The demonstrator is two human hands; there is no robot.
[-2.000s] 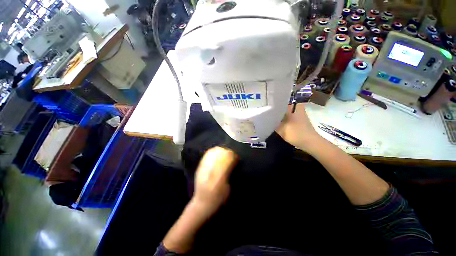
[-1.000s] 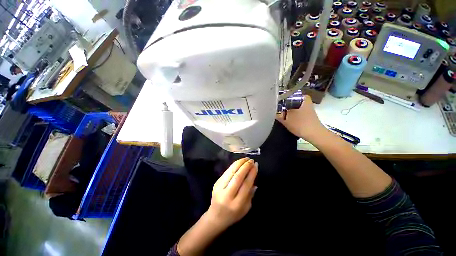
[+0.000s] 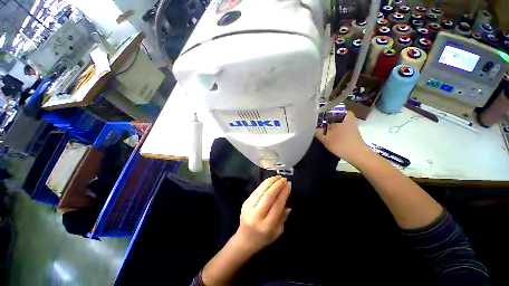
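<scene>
The white machine head [image 3: 251, 78] with blue JUKI lettering stands in the centre. Black cloth [image 3: 312, 223] lies under it and over my lap. My left hand [image 3: 265, 212] is just below the head, fingers together, its fingertips pinching the black cloth beside the small metal clamp [image 3: 284, 172]. My right hand [image 3: 337, 137] is right of the head, at the cloth's edge below the shiny silver cylinder [image 3: 334, 114]. Its fingertips are partly hidden by the head, so its grip cannot be seen. The needle is hidden.
Dark snips [image 3: 390, 155] lie on the white table [image 3: 446, 151] at right. Behind are a light-blue thread cone [image 3: 398, 88], an open brown box [image 3: 360, 109], pens [image 3: 446, 114] and the control panel [image 3: 460, 70]. Blue carts [image 3: 120, 195] stand at left. A white tube [image 3: 195, 144] hangs left of the head.
My left hand has moved right and up to the clamp since the oldest frame, its fingers now together. My right hand stays beside the head. The view has shifted slightly.
</scene>
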